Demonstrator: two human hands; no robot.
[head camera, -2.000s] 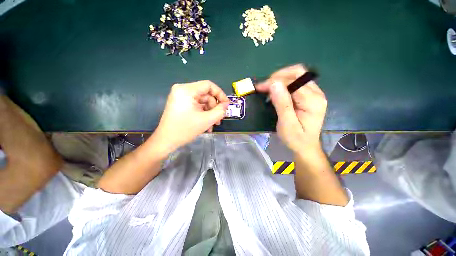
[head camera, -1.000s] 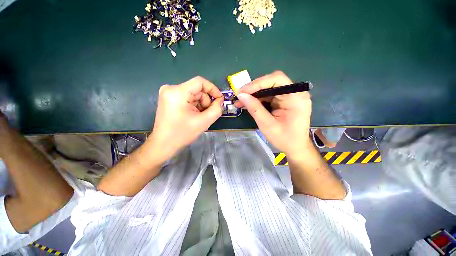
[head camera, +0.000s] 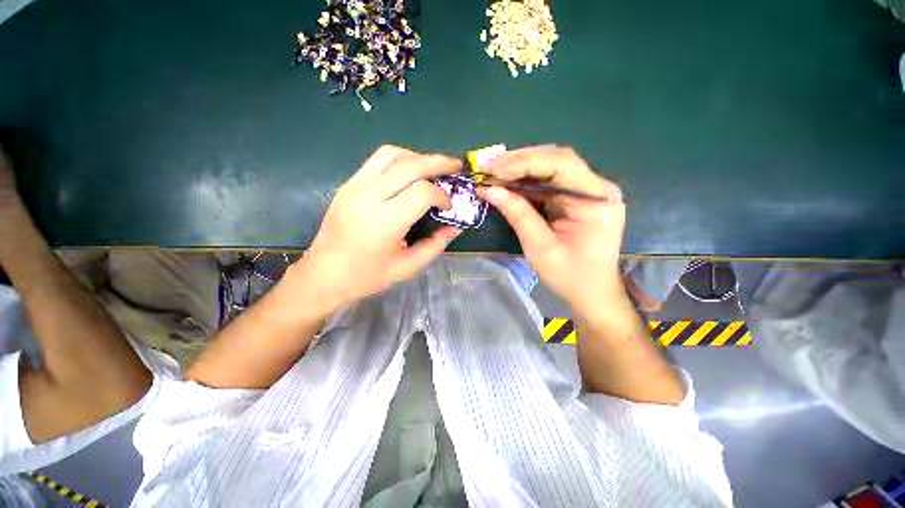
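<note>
A small dark blue and white device housing (head camera: 462, 204) is tilted near the front edge of the dark green bench. My left hand (head camera: 382, 216) grips it from the left, fingers at its upper left edge and thumb below. My right hand (head camera: 566, 213) holds a slim dark pen-like tool (head camera: 556, 189), its tip at the housing's upper right edge. The yellow-and-white battery (head camera: 487, 156) is at the housing's upper edge, partly hidden by my right fingers. The tool's exact contact is too small to tell.
A loose pile of dark and white wired parts (head camera: 361, 50) lies at the back. A pale cream pile (head camera: 521, 36) lies right of it. A neighbour's bare arm (head camera: 74, 347) is at left, and a person's pale sleeve (head camera: 834, 327) at right. Yellow-black tape (head camera: 695, 332) marks the floor.
My right hand has brought the tool from the right to the housing. My left fingers have shifted around the housing, which is now tilted. The neighbour's arm at left has moved.
</note>
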